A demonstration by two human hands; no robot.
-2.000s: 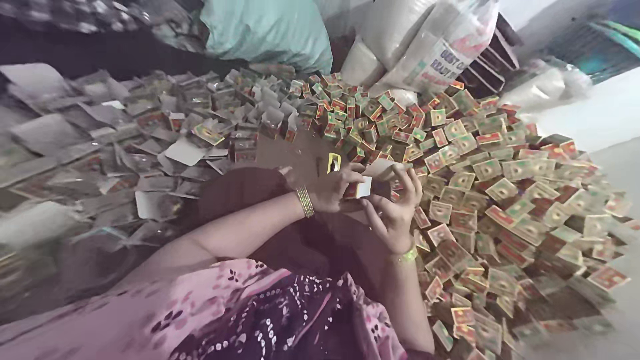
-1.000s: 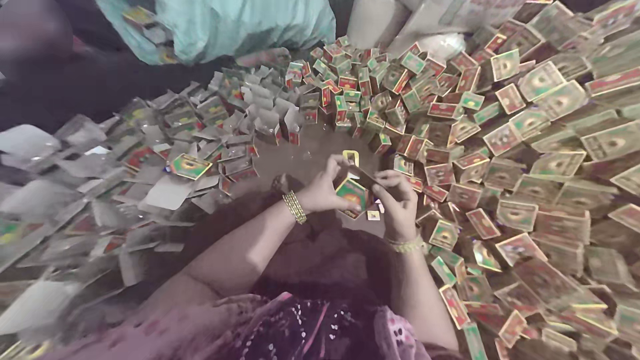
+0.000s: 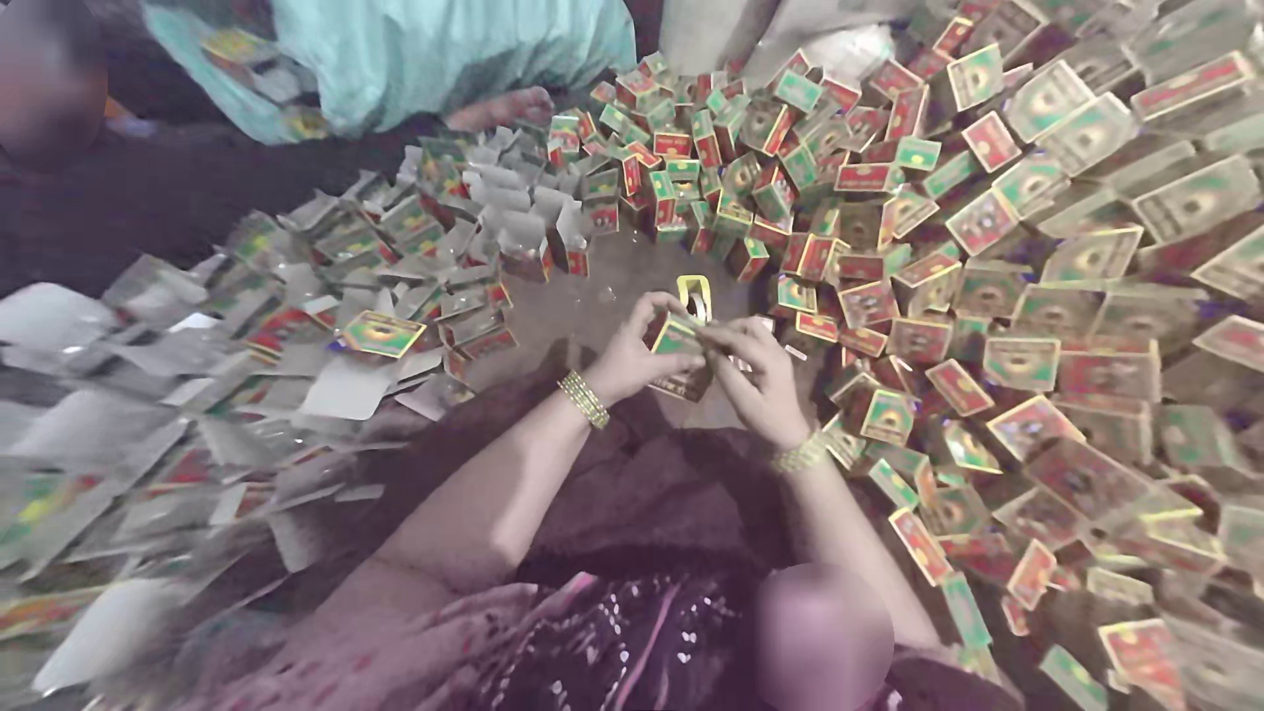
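Note:
Between my hands is a small green and red printed cardboard box (image 3: 675,336). My left hand (image 3: 642,351) grips it from the left side, thumb below and fingers above. The fingertips of my right hand (image 3: 755,375) meet at its right edge; whether they pinch the box is hard to tell. A yellow-rimmed object (image 3: 694,292) lies on the floor just beyond my fingers. Under my hands a dark printed piece (image 3: 681,383) shows in part. Gold bangles circle both wrists.
A large heap of small printed boxes (image 3: 918,336) spreads on the right and ahead. Opened-out boxes with pale flaps (image 3: 346,380) cover the left. Beyond them are a light teal cloth (image 3: 454,59), another person's bare foot (image 3: 502,109) and pale sacks (image 3: 721,35).
The white-ended piece held two seconds ago no longer shows in my hands; a green-faced box is there now. My hands stay close together. The view has tilted down and shifted.

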